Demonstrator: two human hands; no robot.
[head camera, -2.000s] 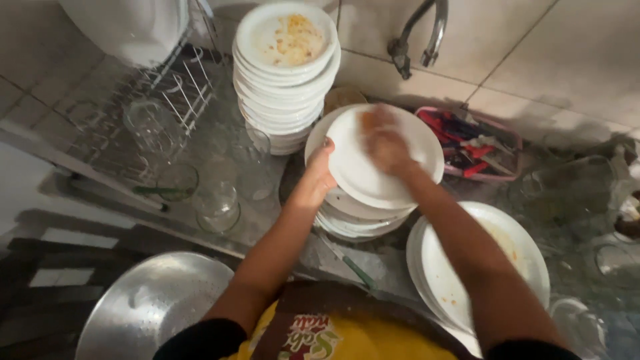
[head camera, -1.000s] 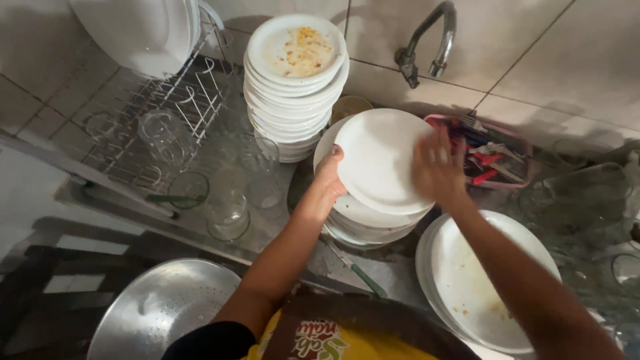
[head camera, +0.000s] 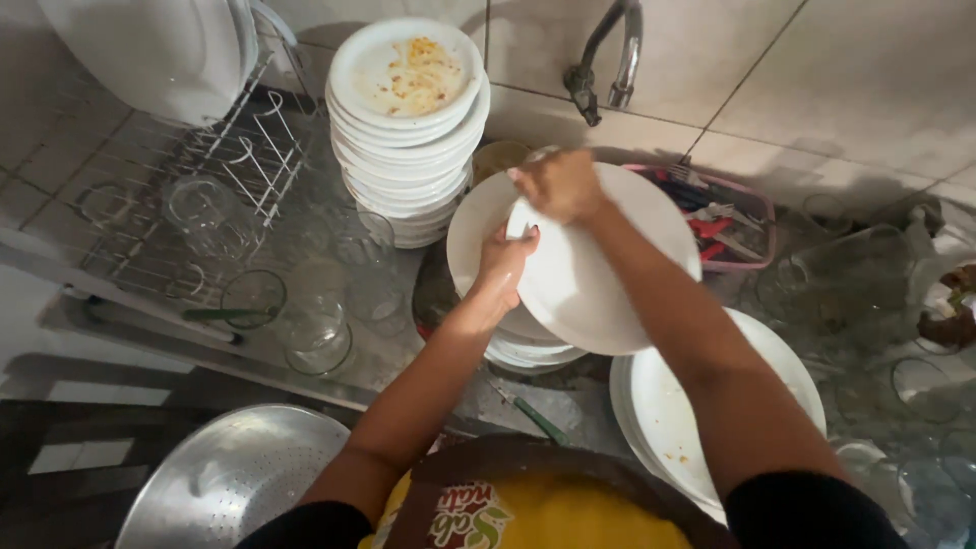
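A white plate (head camera: 587, 282) is held tilted over a pile of white plates (head camera: 473, 236). My left hand (head camera: 507, 263) grips its left edge, thumb on top. My right hand (head camera: 560, 183) is bent over the plate's upper left edge, fingers curled; whether it holds a sponge is hidden. Behind my left hand rises a tall stack of white plates (head camera: 408, 145), the top one smeared with yellow food bits. At the lower right, under my right forearm, lie more large white plates (head camera: 770, 366) with crumbs. A green-handled utensil (head camera: 540, 421) lies near the counter's front edge.
A metal faucet (head camera: 606, 61) projects from the tiled wall. A pink basket of cutlery (head camera: 762, 263) stands behind the plates. Drinking glasses (head camera: 316, 328) and a wire dish rack (head camera: 267, 160) are at the left, a perforated metal colander (head camera: 236, 473) lower left, a clear pitcher (head camera: 862, 267) at the right.
My right hand has moved from the right side of the held plate to its upper left edge, close to my left hand. My left hand still holds the plate's left side.
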